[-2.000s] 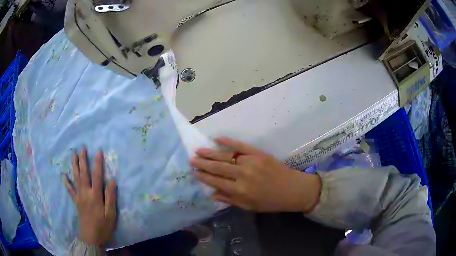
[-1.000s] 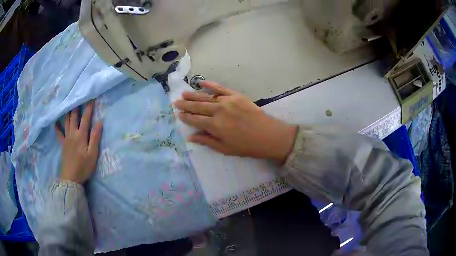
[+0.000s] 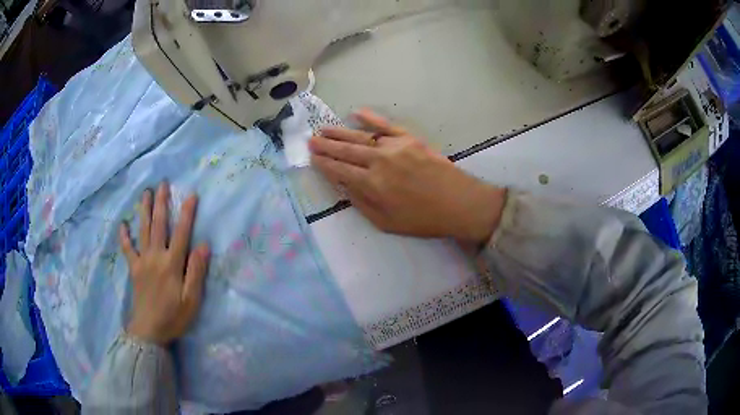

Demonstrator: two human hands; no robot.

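Observation:
The pale blue floral fabric panel (image 3: pixel 268 316) lies over the left of the table, its lower edge hanging over the front. My left hand (image 3: pixel 166 263) lies flat on it, fingers spread, holding nothing. The cream sewing machine (image 3: pixel 430 73) stands across the top. A short white strip with small print (image 3: pixel 299 146) lies at the presser foot area (image 3: pixel 274 126), along the panel's right edge. My right hand (image 3: pixel 397 174) is beside the needle area, its fingertips on the strip's right end; whether they pinch it is hidden. The needle itself is not visible.
A small tan accessory box (image 3: pixel 677 138) is at the machine's right end. A printed measuring tape (image 3: pixel 430 312) runs along the table's front edge. A blue slatted crate (image 3: pixel 28 162) is at the far left. A blue crate with clear plastic (image 3: pixel 560 344) is below the table at right.
The panel has moved up toward the needle and its pink flowers with it. The long white strip now shows only as a short piece. My right hand moved up to the presser foot.

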